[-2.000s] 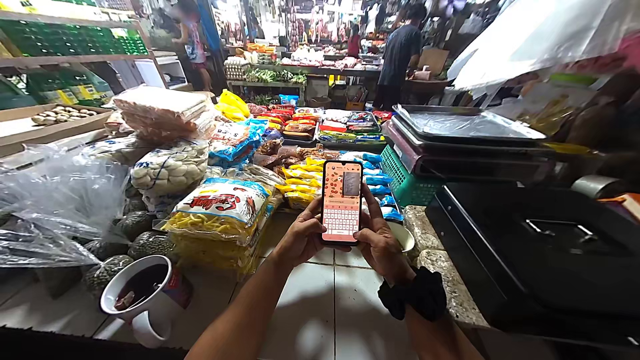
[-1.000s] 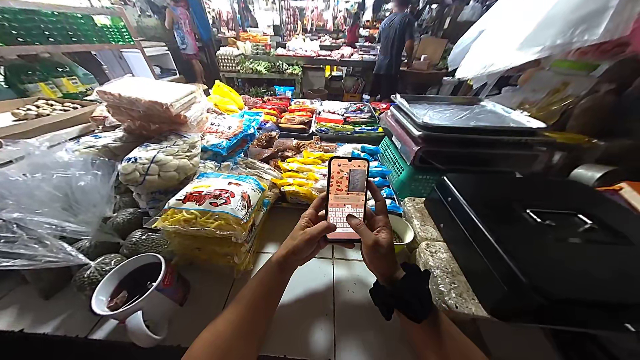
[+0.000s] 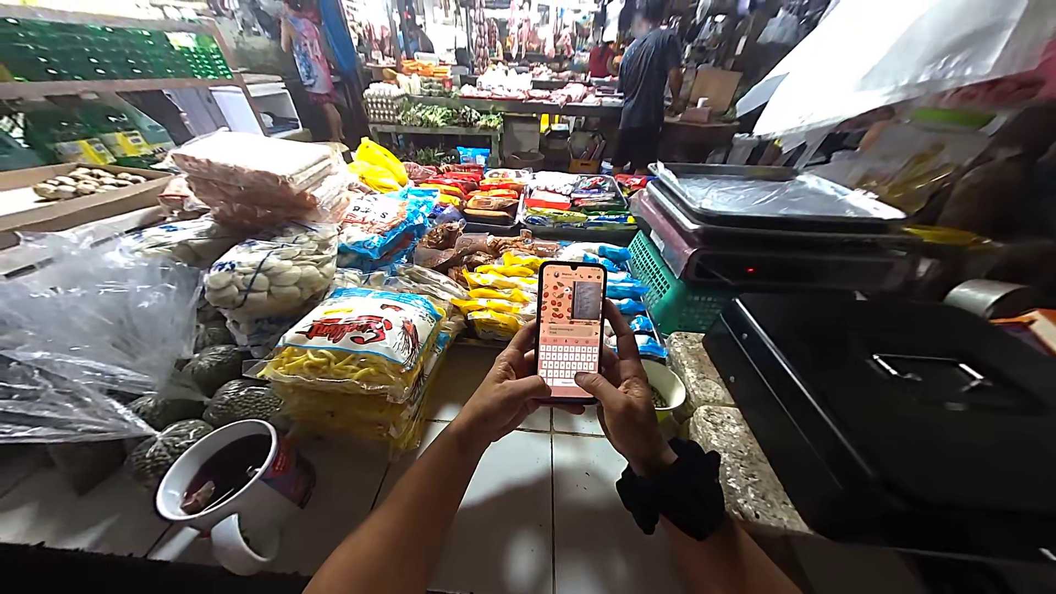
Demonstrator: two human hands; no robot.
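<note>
A smartphone (image 3: 570, 330) is held upright above a white tiled counter (image 3: 511, 495), its screen showing a chat with a keyboard. My left hand (image 3: 510, 386) grips its left side, the thumb near the lower left edge. My right hand (image 3: 629, 396) holds the right side, the thumb over the bottom of the keyboard. A black scrunchie (image 3: 676, 488) circles my right wrist. Behind the phone lie yellow and blue plastic packets (image 3: 499, 301). To the left of my hands are stacked bags of yellow noodles (image 3: 355, 355).
A white mug (image 3: 177, 474) with dark liquid stands front left, beside dark bagged goods (image 3: 243, 404). At right are a black metal box (image 3: 891, 412), stone blocks (image 3: 738, 462) and a scale (image 3: 775, 247) on a green basket (image 3: 672, 289). A person (image 3: 648, 82) stands farther back.
My right thumb has shifted over the lower part of the phone's keyboard. Both hands have kept hold of the phone.
</note>
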